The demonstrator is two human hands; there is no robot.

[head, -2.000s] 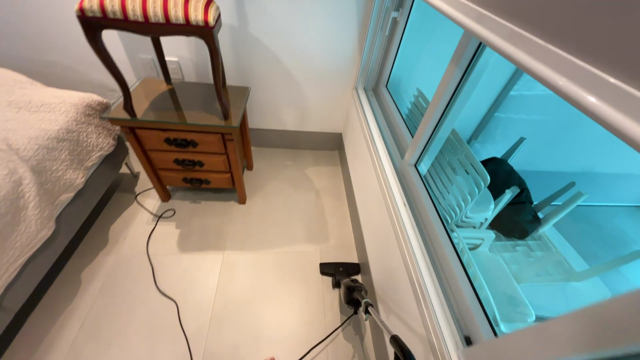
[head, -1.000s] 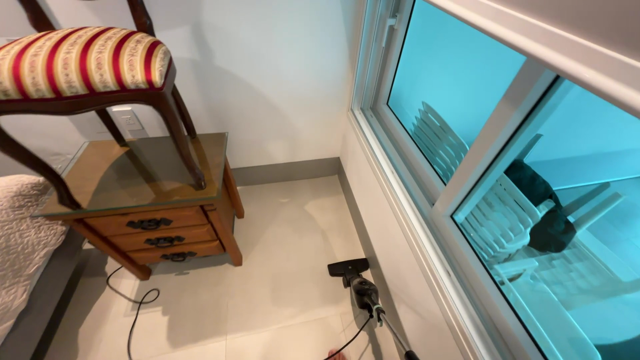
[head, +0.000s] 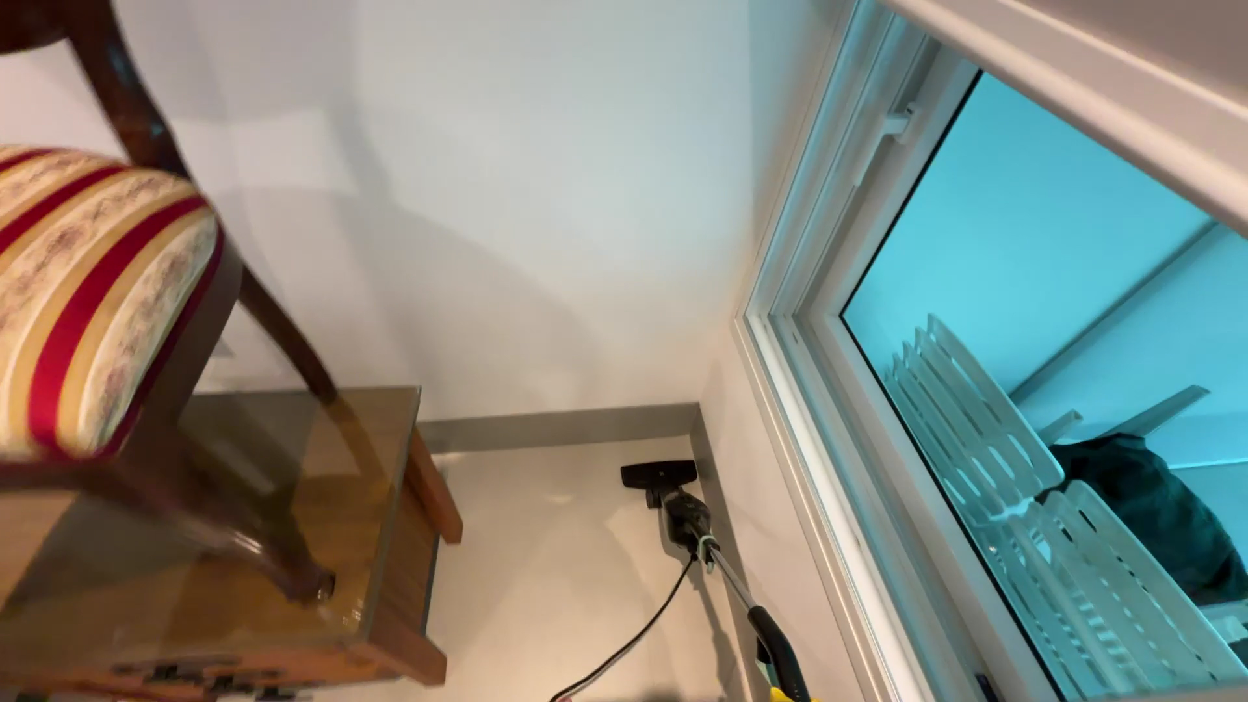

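Note:
Neither of my hands shows. A black vacuum floor head [head: 659, 475] lies on the pale floor by the corner, close to the grey baseboard. Joined to it is the dark body of a stick vacuum [head: 687, 517], and a metal tube [head: 736, 577] runs from there to a black curved handle [head: 778, 648] at the bottom edge. Something yellow shows below the handle; what it is cannot be told. A black power cord [head: 634, 642] curves from the vacuum down across the floor.
On the left, a wooden nightstand [head: 390, 507] with a glass top bears a dark wooden chair with a striped seat [head: 97, 302]. A sliding window [head: 829, 322] lines the right wall. White plastic chairs [head: 985, 419] and dark cloth [head: 1150, 512] are beyond the glass.
The vacuum head has moved forward along the right wall, nearer the corner baseboard. The view has come closer to the nightstand and chair.

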